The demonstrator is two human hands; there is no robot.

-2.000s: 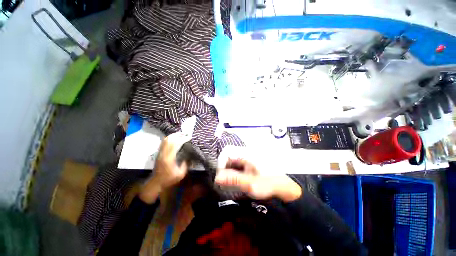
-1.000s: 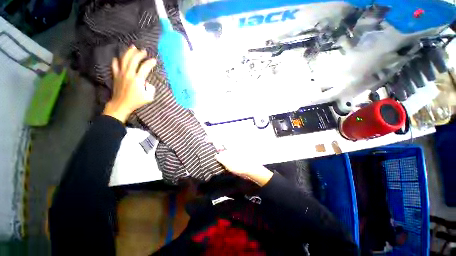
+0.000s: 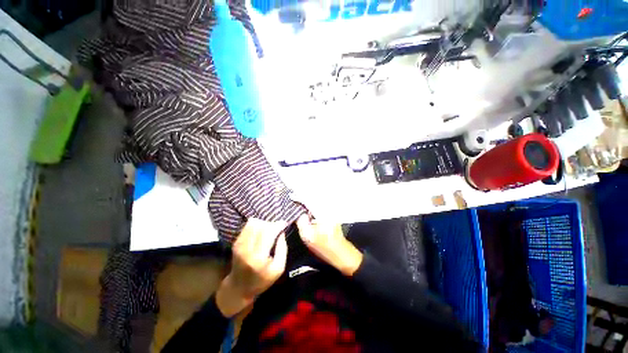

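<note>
A heap of dark fabric with thin white stripes (image 3: 169, 89) lies on the left of the table. A narrower striped piece (image 3: 251, 183) runs from it to the table's front edge. My left hand (image 3: 258, 258) pinches the end of this piece on its left side. My right hand (image 3: 327, 238) pinches the same end just to the right, with fingertips close to the left ones. The white sewing machine (image 3: 413, 89) with blue "JACK" lettering stands behind. A flat light-blue lamp paddle (image 3: 236, 79) hangs beside the heap.
A smartphone (image 3: 416, 163) and a red speaker (image 3: 513, 163) lie right on the white table (image 3: 172, 224). Blue crates (image 3: 582, 276) stand below at right. A green trolley (image 3: 60, 124) is on the floor at left. More striped cloth (image 3: 124, 289) hangs below the table at left.
My left hand has come back from the heap to the near end of the striped piece. My right hand has stayed near the table edge and now pinches the cloth beside it.
</note>
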